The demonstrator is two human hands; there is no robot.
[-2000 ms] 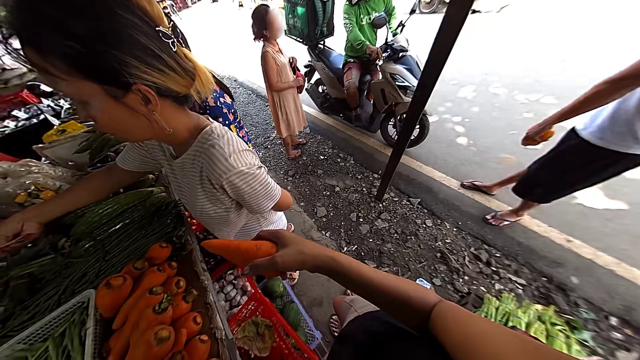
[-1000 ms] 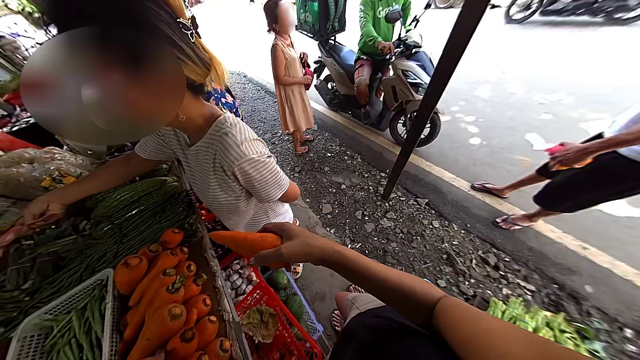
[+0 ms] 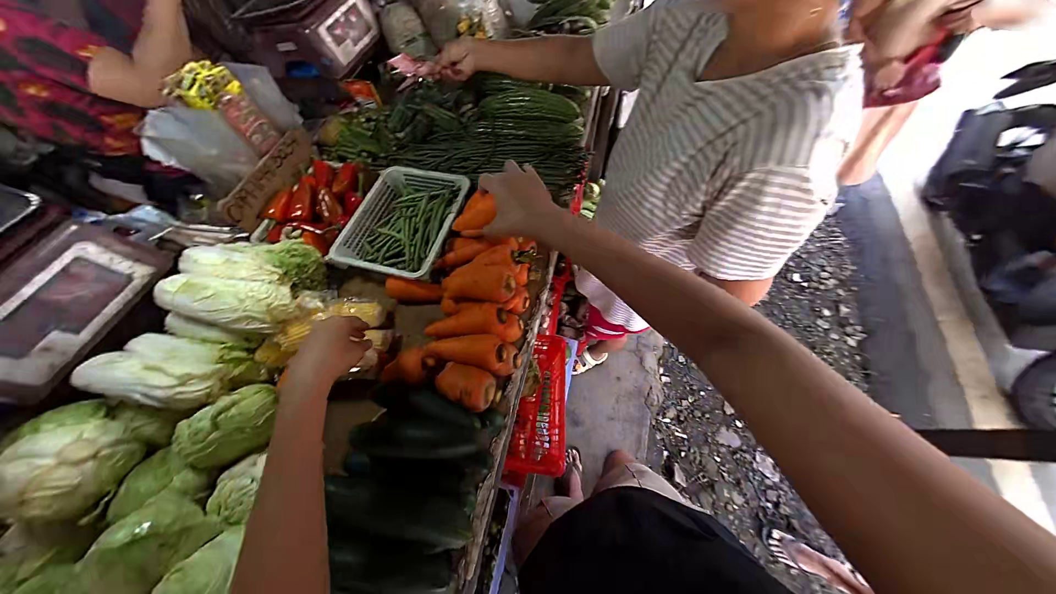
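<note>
My right hand (image 3: 520,200) grips an orange carrot (image 3: 476,212) at the far end of the carrot pile (image 3: 478,318), beside a white plastic basket (image 3: 350,239) of green beans (image 3: 408,227). To the left of the pile, my left hand (image 3: 334,346) is over wrapped yellow produce (image 3: 289,334); its fingers are partly curled, and whether they hold anything is unclear. Napa cabbages (image 3: 223,301) lie left of that hand, with round cabbages (image 3: 74,462) nearer. Dark green vegetables (image 3: 412,478) lie below the carrots. Red bell peppers (image 3: 305,202) sit behind the basket.
A person in a striped shirt (image 3: 742,148) stands at the stall's right, one arm reaching across long green vegetables (image 3: 528,115). Another person's arm (image 3: 157,58) is at the upper left. A red crate (image 3: 540,412) stands below the stall edge. A handwritten cardboard sign (image 3: 268,177) leans behind the peppers.
The view has swung far left onto the stall. My right hand, earlier holding a carrot out near the striped shirt, is now at the carrot pile. My left hand has come into view.
</note>
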